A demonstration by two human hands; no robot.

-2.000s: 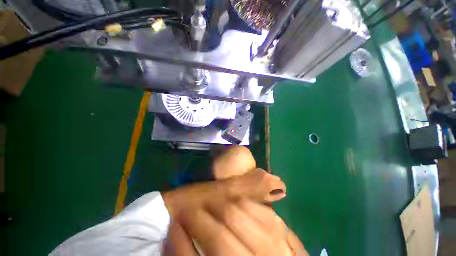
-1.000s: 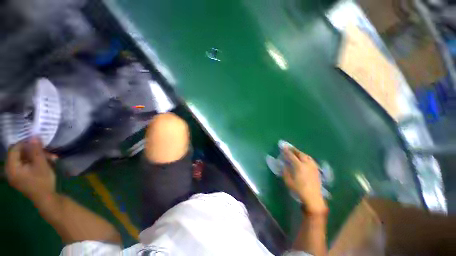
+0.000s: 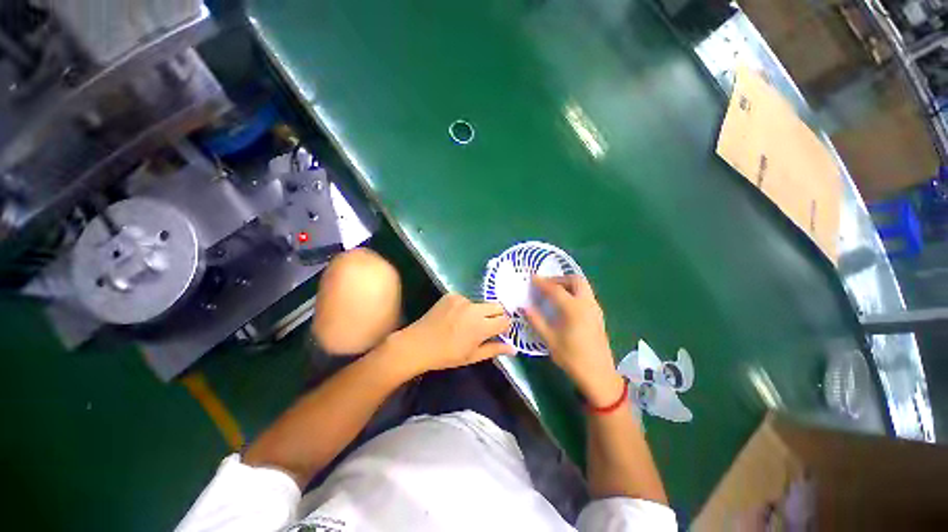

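Observation:
A white fan guard (image 3: 532, 251) lies on the near part of the green belt, its bowl facing up. My left hand (image 3: 452, 333) holds its near left rim between thumb and fingers. My right hand (image 3: 570, 327) is over the guard's right side, its fingers reaching into the middle. The fingertips are blurred, and whether they hold anything cannot be told. Translucent fan blades (image 3: 660, 387) lie on the belt just right of my right wrist.
The round metal fixture (image 3: 135, 260) is bare at the left, beside a control box (image 3: 314, 216) with a red light. A ring (image 3: 462, 132) lies on the green belt (image 3: 624, 208). A cardboard sheet (image 3: 785, 166), another guard (image 3: 847, 382) and an open carton (image 3: 754, 480) are at the right.
The view has turned from the machine to the belt. My left hand has brought the guard from the fixture side onto the belt. My right hand has left the blades and moved left to the guard.

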